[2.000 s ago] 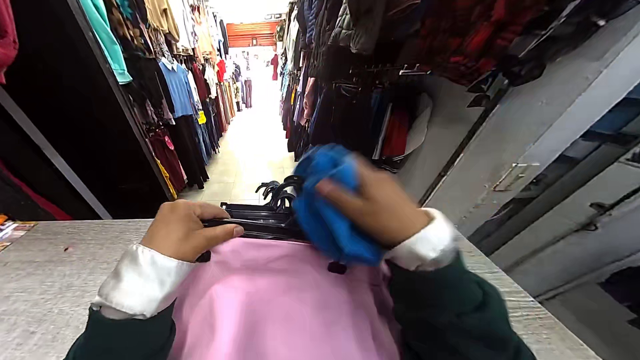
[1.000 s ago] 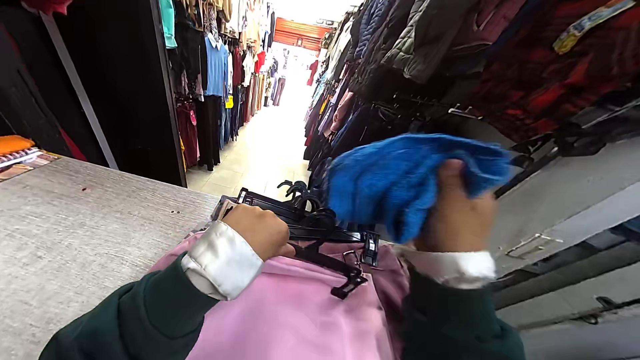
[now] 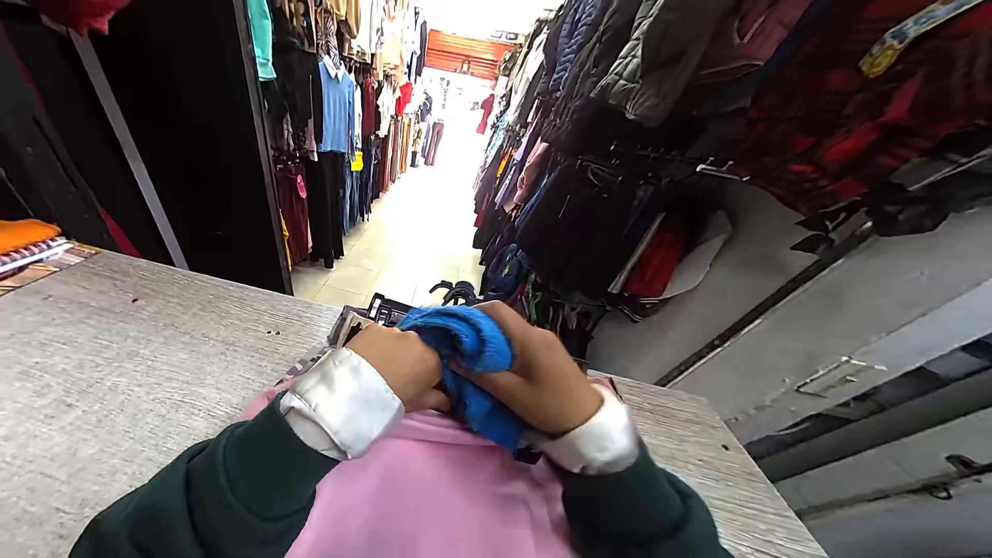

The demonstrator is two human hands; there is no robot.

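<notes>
A blue fuzzy cloth (image 3: 465,341) is bunched in my right hand (image 3: 539,368), pressed around the upper part of a black plastic hanger that is mostly hidden. My left hand (image 3: 399,368) is closed at the same spot, touching the cloth; it grips the hanger, whose held part is covered by the fingers. Below both hands a pink garment (image 3: 434,488) lies spread toward me. More black hangers (image 3: 384,310) with their hooks (image 3: 457,292) lie just beyond my hands at the far edge of the counter.
The wood-grain counter (image 3: 155,349) extends to both sides. Folded clothes (image 3: 29,235) lie at its far left. Beyond it runs a tiled aisle (image 3: 372,256) between hanging clothes, with a black panel (image 3: 186,132) at left. A grey metal surface (image 3: 837,341) stands at right.
The right hand has brought the blue cloth down and left onto the hanger beside my left hand. The hanger bar and clip, plain one second ago, are now mostly covered.
</notes>
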